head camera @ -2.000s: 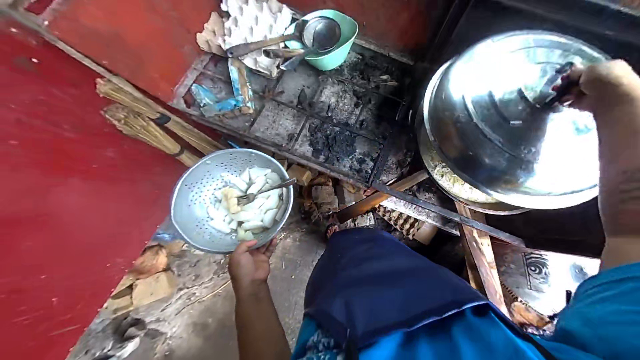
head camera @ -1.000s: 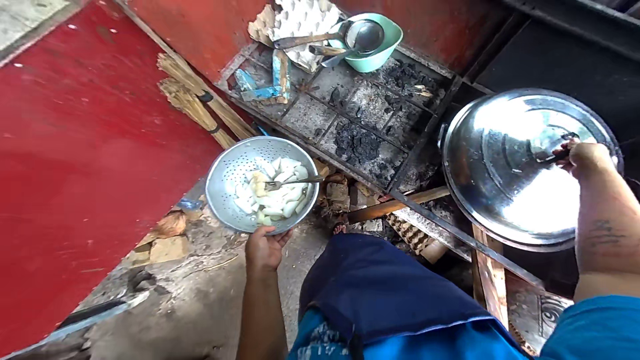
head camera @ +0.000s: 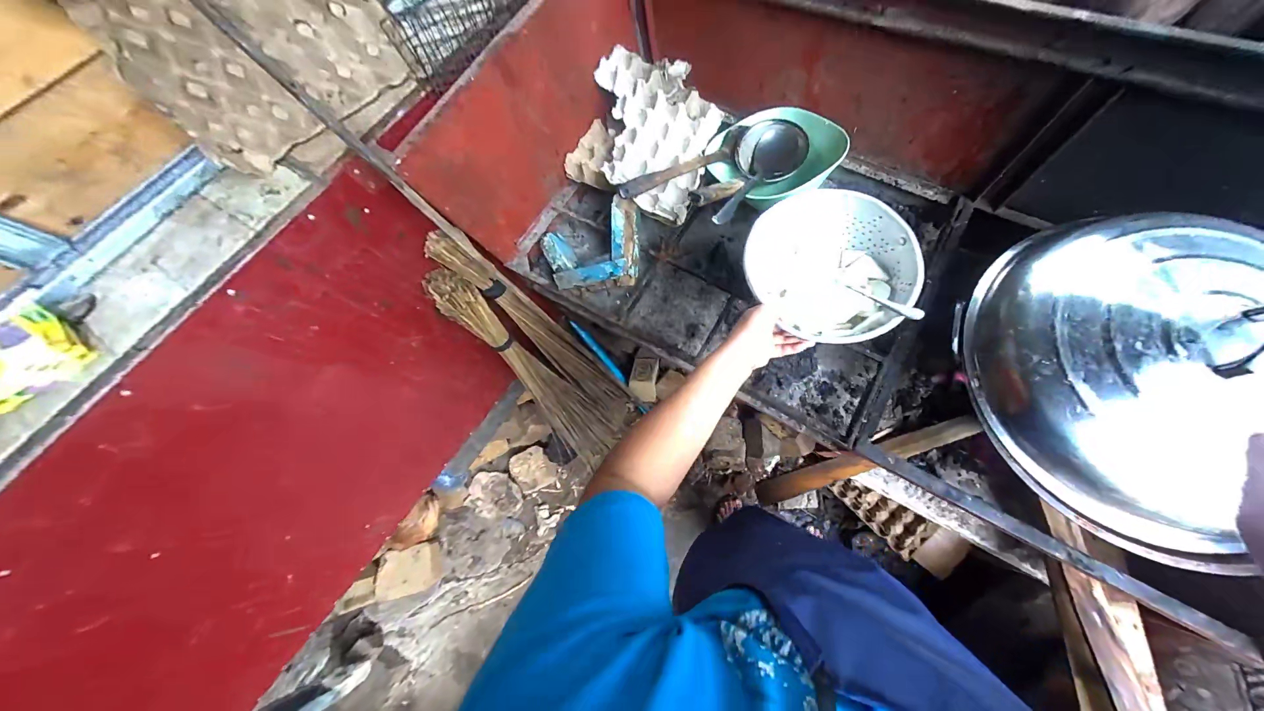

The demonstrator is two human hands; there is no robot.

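Observation:
My left hand (head camera: 767, 336) grips the near rim of a metal colander (head camera: 904, 262), held over the sooty tiled ledge. Pale, peeled-looking pieces of food lie in the colander, partly washed out by glare, with a metal fork or spoon (head camera: 889, 301) leaning on its rim. A large round pot with a shiny metal lid (head camera: 1106, 385) stands to the right, the lid lying flat over it. Of my right hand only a blurred bit (head camera: 1252, 494) shows at the right edge, below the lid's handle (head camera: 1239, 341); whether it touches anything cannot be told.
A green plastic basin (head camera: 825, 148) with a ladle (head camera: 773, 150) across it and egg trays (head camera: 657, 123) stand at the ledge's back. Blue-painted wood pieces (head camera: 592, 269) lie nearby. Stick brooms (head camera: 523, 346) lean by the red panel. Firewood (head camera: 869, 459) juts out under the pot; rubble lies below.
My left hand has carried the colander forward, from beside the ledge to over it. The lid, tilted above the pot at first, now lies flat. My right hand, earlier on its handle, is mostly out of view.

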